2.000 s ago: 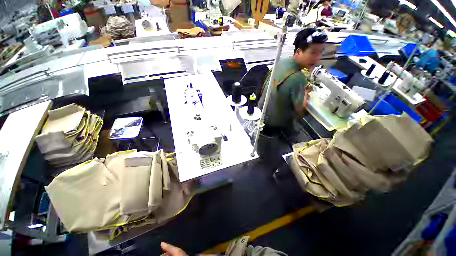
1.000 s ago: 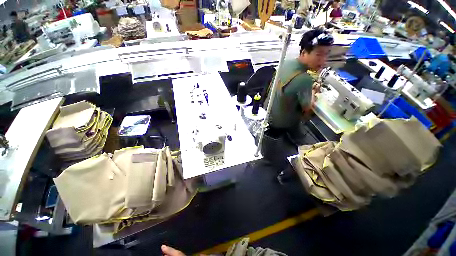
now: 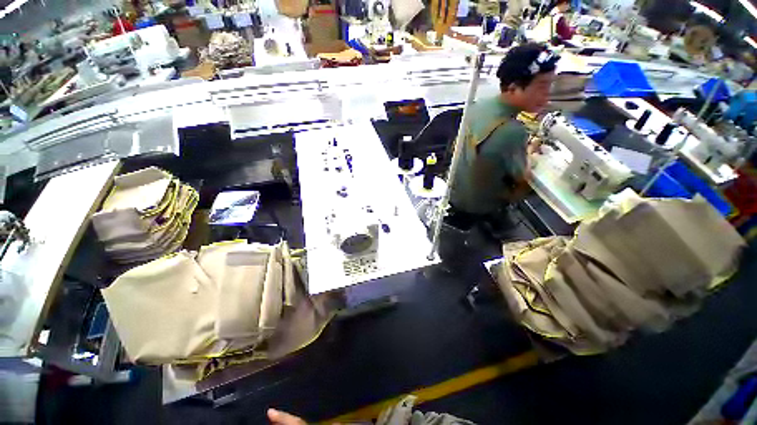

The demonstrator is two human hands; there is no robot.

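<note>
Part of a bare hand, seemingly my right hand (image 3: 285, 417), shows at the bottom edge with a finger pointing left. A grey-beige sleeve is beside it. The rest of the hand is cut off, so its grip is hidden. My left hand cannot be made out. Nearest in front, beige bag pieces (image 3: 170, 307) with yellow edges lie draped on a low stand at the left. A smaller stack of beige pieces (image 3: 143, 212) is behind them. Another large heap of beige pieces (image 3: 639, 266) lies on a stand at the right.
A white machine table (image 3: 332, 199) with a sewing machine (image 3: 358, 241) stands in the middle, with thread cones (image 3: 430, 176) beside it. A person in a green top (image 3: 495, 153) is at another sewing machine (image 3: 585, 158). A yellow lane line (image 3: 448, 388) crosses the dark floor.
The view has shifted a little, so the tables and beige heaps sit farther right in the picture. The visible finger and sleeve stay nearly in place at the bottom edge.
</note>
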